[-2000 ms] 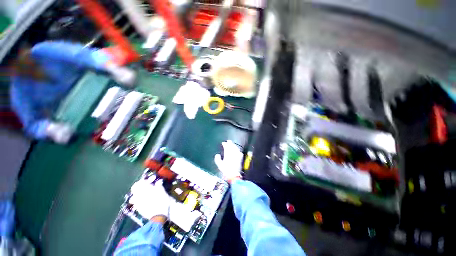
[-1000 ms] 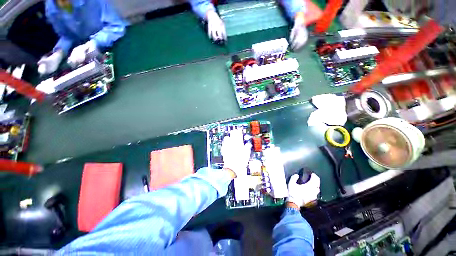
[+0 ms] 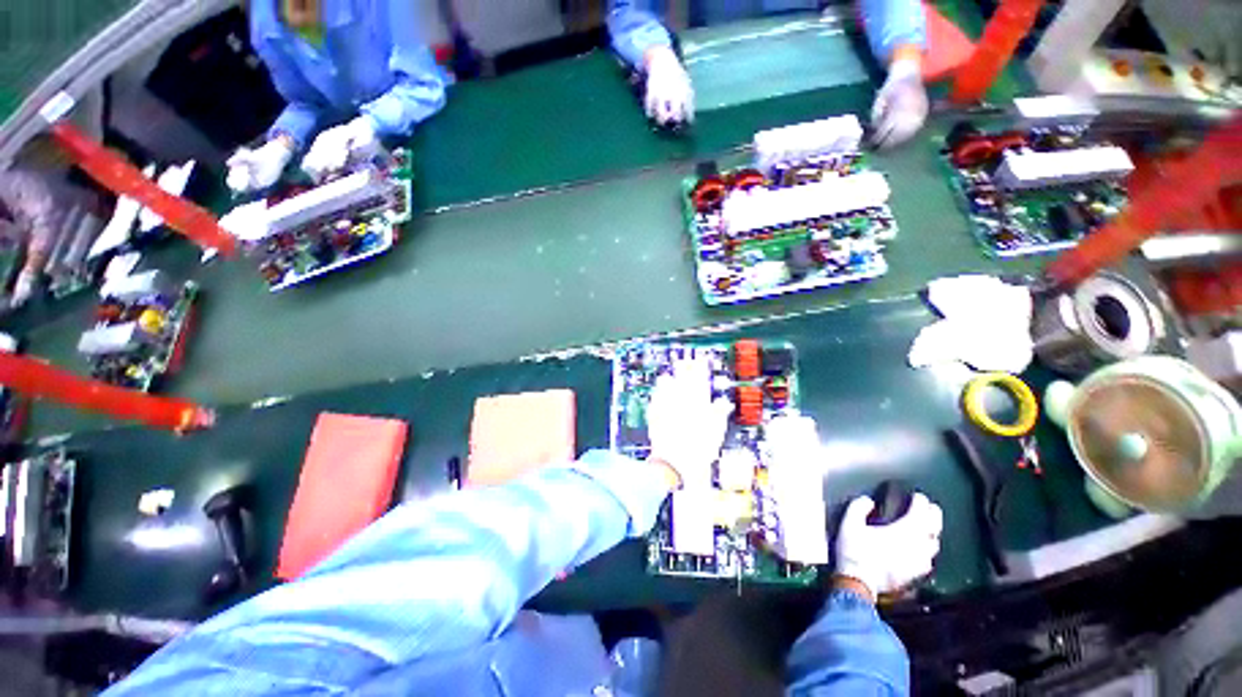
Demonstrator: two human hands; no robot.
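Note:
A green power supply board (image 3: 635, 395) with long white heat sinks and red-orange coils lies on the green bench before me. My left hand (image 3: 688, 425), in a white glove, rests on the upper part of the left heat sink; its fingers are washed out, so a grip cannot be made out. My right hand (image 3: 885, 545), also gloved, is closed over a small dark rounded object (image 3: 891, 501), possibly a mouse, just right of the board.
Two red-orange pads (image 3: 343, 493) and a black handled device (image 3: 228, 531) lie left. A cloth (image 3: 973, 324), yellow tape roll (image 3: 1000, 404), dark-handled tool and fan (image 3: 1141, 433) stand right. Several boards (image 3: 790, 245) and gloved workers' hands (image 3: 667, 89) are across the bench. Red bars (image 3: 143, 184) cross the view.
The view has turned away from the test fixture to the bench. My right hand, earlier with fingers spread over the mat, is now on the dark object. My left hand stays on the board.

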